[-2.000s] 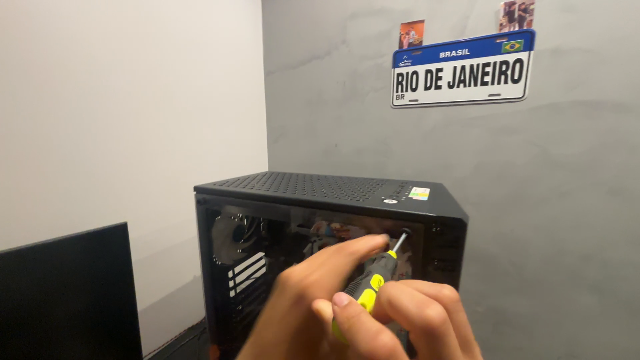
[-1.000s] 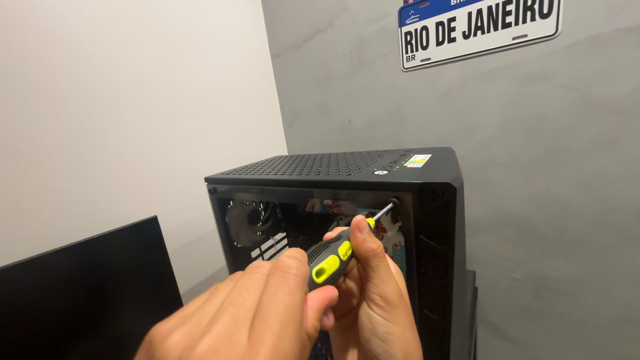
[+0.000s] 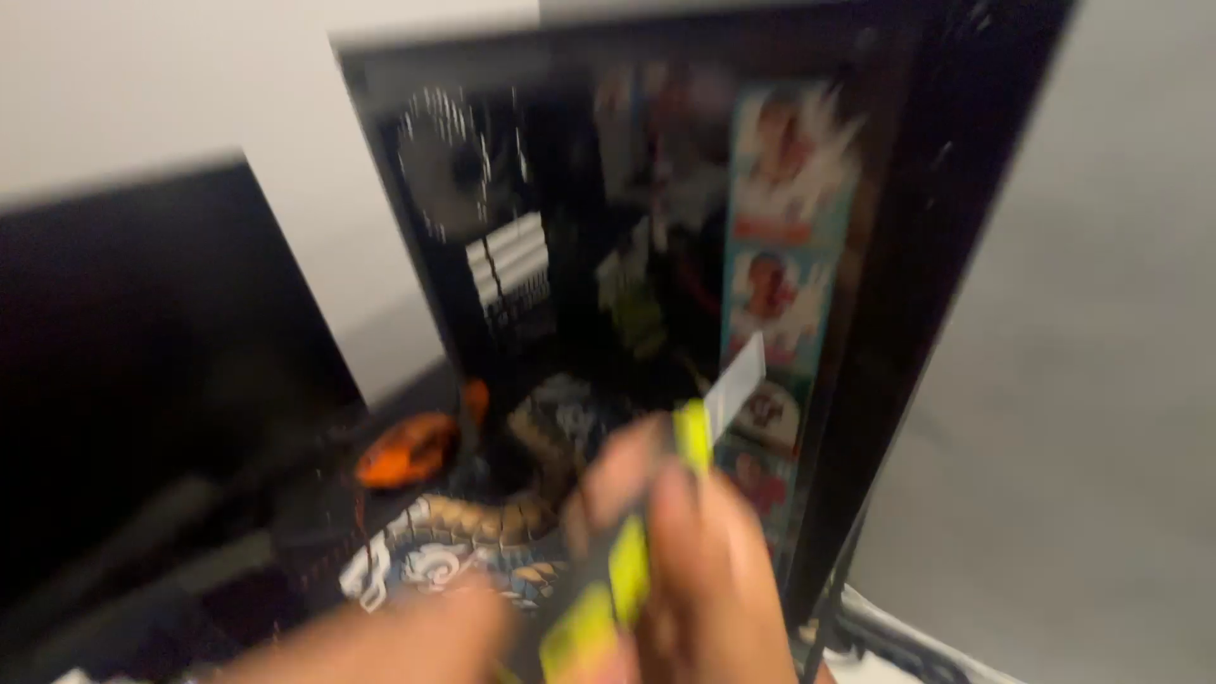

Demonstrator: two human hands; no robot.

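Observation:
A blurred screwdriver (image 3: 617,560) with a black and neon-yellow handle points up and right in front of the dark side panel (image 3: 655,351) of a black computer case. My right hand (image 3: 712,570) is closed around its front part, fingers near the yellow collar. My left hand (image 3: 399,636) is at the bottom, beside the rear of the handle; blur hides whether it touches the handle or how its fingers sit. The metal shaft (image 3: 736,385) overlaps the picture cards (image 3: 779,285) seen at the panel's right side. Whether its tip touches the panel cannot be told.
A black monitor (image 3: 161,380) stands at the left. An orange computer mouse (image 3: 408,451) lies between it and the case, near a patterned mat (image 3: 446,560). A grey wall (image 3: 1073,380) rises at the right, with a dark cable-like thing (image 3: 902,641) low beside the case.
The view has tilted down and come nearer the case. The screwdriver's tip, earlier at the panel's upper right corner, is now lower, over the cards. My left hand, earlier on the handle, has shifted toward the lower left.

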